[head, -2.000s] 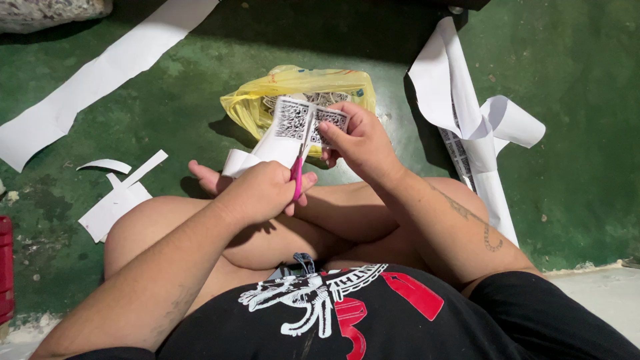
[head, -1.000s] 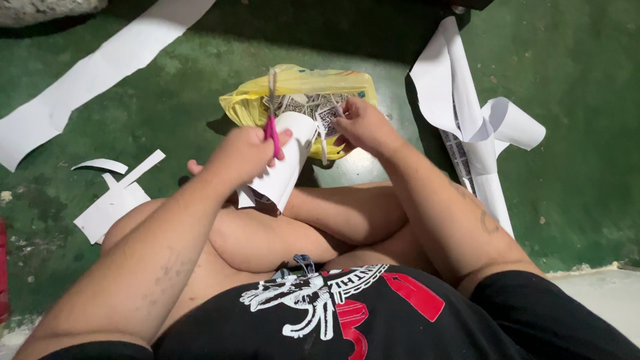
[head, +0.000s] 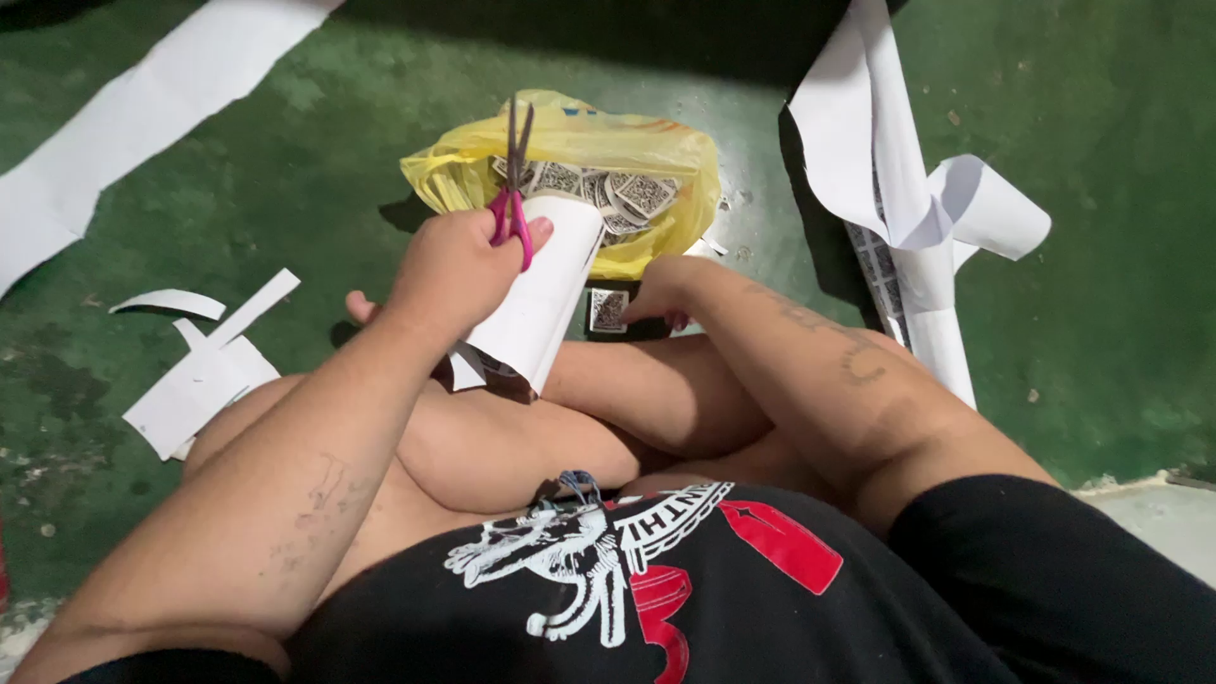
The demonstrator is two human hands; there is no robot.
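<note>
My left hand [head: 465,271] grips pink-handled scissors [head: 514,195], their blades pointing up and slightly parted, and rests over a curled white paper sheet [head: 546,294] with printing on its inner side. Behind the sheet, a yellow plastic bag [head: 665,152] lies with its mouth spread, holding several cut paper squares [head: 646,195] printed with black codes. Below the bag's near edge, my right hand [head: 670,290] is low at the floor, a fingertip at the right edge of one small printed square [head: 608,311]. Its other fingers are partly hidden.
Paper scraps [head: 204,380] lie on the green floor [head: 1092,332] at left. A long white paper strip [head: 142,123] stretches across the upper left. Partly rolled printed sheets [head: 912,190] lie at right. My crossed legs [head: 655,385] are just below the hands.
Two seconds ago both hands were at a printed piece, with the scissors at it. My right hand has since gone to the bag, then down to the square on the floor.
</note>
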